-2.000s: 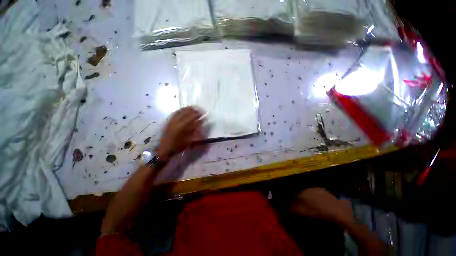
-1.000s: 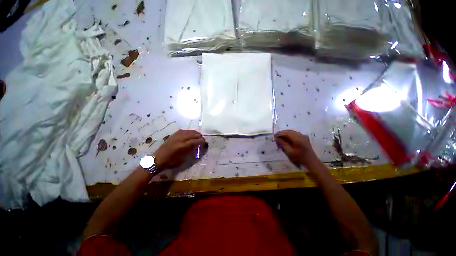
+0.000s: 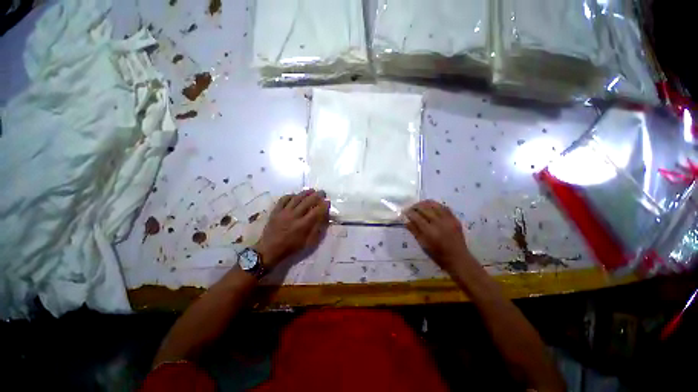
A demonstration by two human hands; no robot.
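Observation:
A packed white garment point(image 3: 366, 145) in shiny clear film lies flat on the table in front of me. My left hand point(image 3: 297, 222), with a wristwatch point(image 3: 249, 260) on the wrist, has its fingers on the packet's near left corner. My right hand point(image 3: 435, 230) has its fingertips on the near right corner. Both hands grip the packet's near edge. The fingers hide both corners, and whether film is pinched under them is hard to see.
A wrinkled pile of white garments point(image 3: 69, 176) lies at the left. Stacks of packed garments point(image 3: 432, 34) stand along the far side. Empty clear bags point(image 3: 635, 184) with red edges lie at the right under glare. The table's yellow-brown edge point(image 3: 367, 291) is near my body.
My right hand has come up from below the table edge to the packet's right corner. My left hand has moved down to the left corner. The packet has shifted slightly towards me since one second ago.

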